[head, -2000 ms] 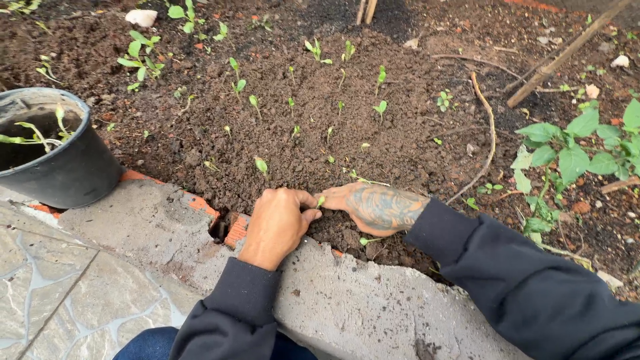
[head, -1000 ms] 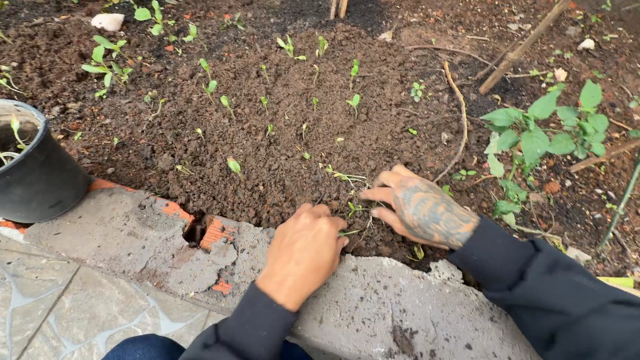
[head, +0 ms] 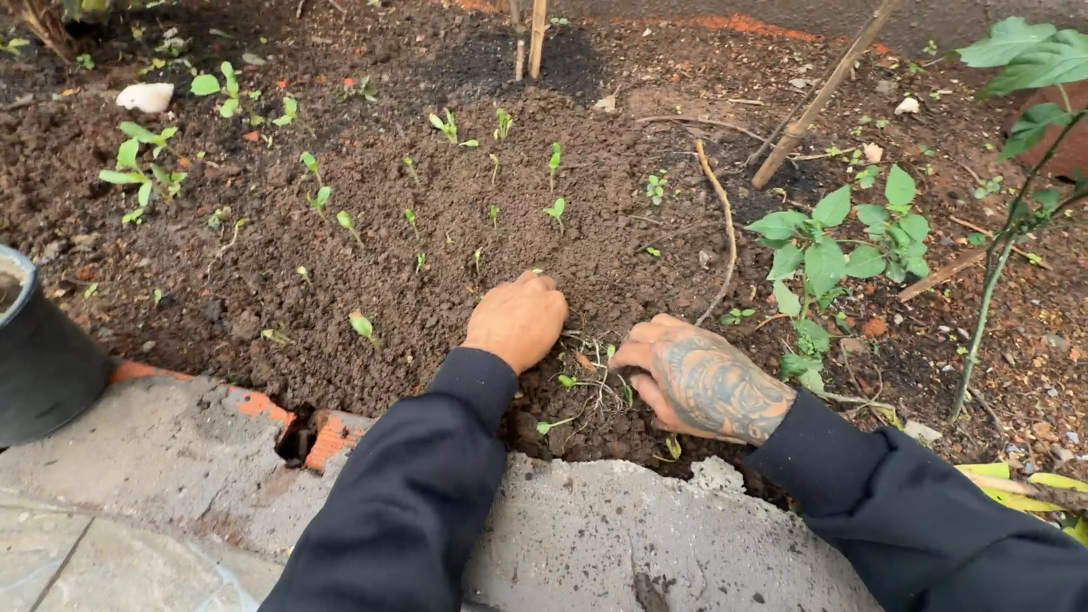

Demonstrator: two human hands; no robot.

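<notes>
My left hand (head: 517, 321) presses into the brown soil (head: 459, 357) of the garden bed, its fingertips hidden behind the knuckles. My tattooed right hand (head: 699, 378) lies low over the soil near the bed's edge, fingers bent, touching a loose tangle of seedlings with bare pale roots (head: 599, 382). Whether its fingers pinch any of them is unclear. Small green seedlings stand upright in the soil beyond my left hand, among them one with a broad leaf (head: 557, 210) and one farther left (head: 347, 223). A single seedling (head: 361, 325) stands left of my left hand.
A broken concrete and brick border (head: 663, 527) runs along the near side. On it at the left stands a black plastic pot (head: 42, 365). A leafy plant (head: 824, 255), a curved dry stick (head: 727, 221) and a slanting wooden stake (head: 820, 98) rise from the bed at the right.
My left hand has moved away from my right hand, from beside the loose seedlings to the soil farther in. The right hand stays near the loose seedlings.
</notes>
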